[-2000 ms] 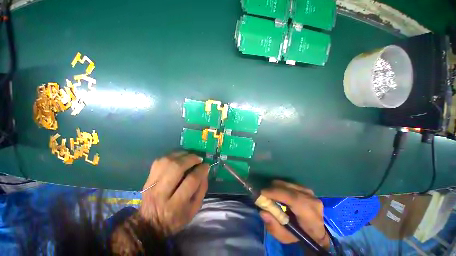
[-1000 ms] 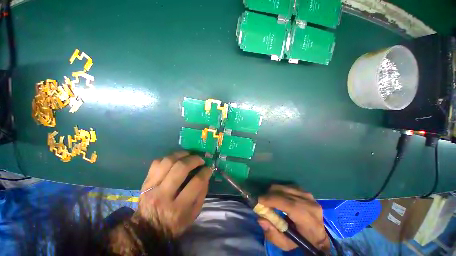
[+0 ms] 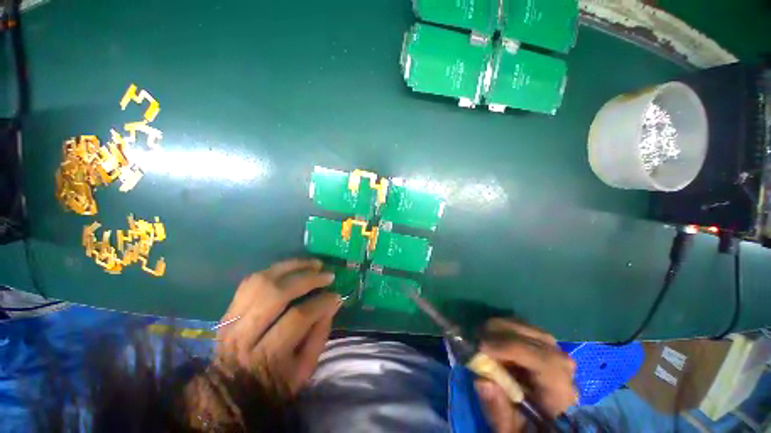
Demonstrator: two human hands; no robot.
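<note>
The green PCB panel [image 3: 401,251] lies on the bench in front of me, with two orange flex circuits [image 3: 361,229] on its centre strip at the upper and middle rows. My left hand [image 3: 283,317] is at the panel's lower left and holds thin solder wire [image 3: 228,322], which sticks out on both sides of the fingers. The hand hides part of the lower left board. My right hand [image 3: 526,369] holds the soldering iron [image 3: 457,339] by its tan grip. Its tip is at the right part of the lower right board; contact is unclear.
Loose orange flex circuits [image 3: 79,177] lie in two clusters at the left. Stacked green panels [image 3: 445,64] lie at the far side. A whitish cup [image 3: 615,135] with silvery pieces stands beside a black box [image 3: 719,110] with cables at right. A blue plastic item [image 3: 604,369] and cardboard box [image 3: 676,372] are below the bench.
The iron and my right hand have moved right, its tip away from the centre strip. My left hand has moved slightly left and down with the solder wire. The panel stays nearly in place.
</note>
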